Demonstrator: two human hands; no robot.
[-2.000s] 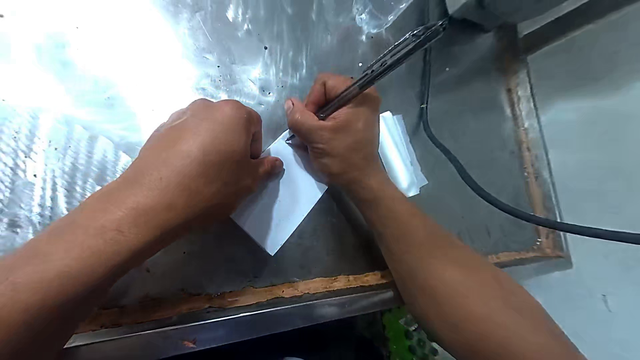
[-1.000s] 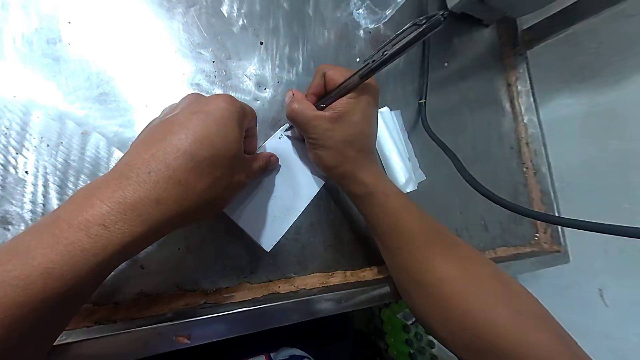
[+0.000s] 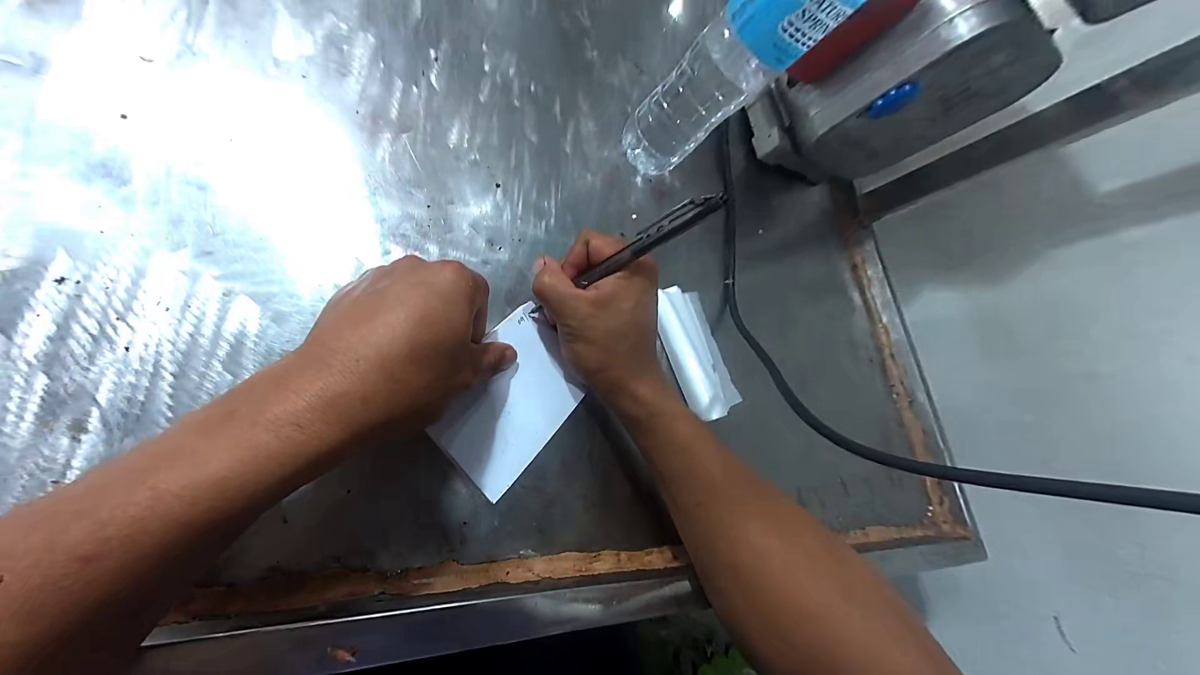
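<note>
A small sheet of white paper (image 3: 516,422) lies slanted on the metal tabletop, with a few small handwritten marks near its top corner. My left hand (image 3: 412,328) is curled at its left edge, the thumb pressing the sheet down. My right hand (image 3: 605,314) grips a dark pen (image 3: 652,239), whose tip touches the paper by the marks; the pen's back end points up and right. Folded white paper or thin sheeting (image 3: 692,356) lies just right of my right hand. The fingers under my left palm are hidden.
A clear plastic bottle (image 3: 689,98) with a blue label lies beyond the pen, beside a grey metal machine (image 3: 919,84). A black cable (image 3: 797,403) runs down and off to the right. The table's raised metal rim (image 3: 450,623) borders the near side, with brown residue along it.
The view has shifted so that the bottle and more of the machine show. A little more handwriting stands on the paper than before. Both hands keep about the same places on it.
</note>
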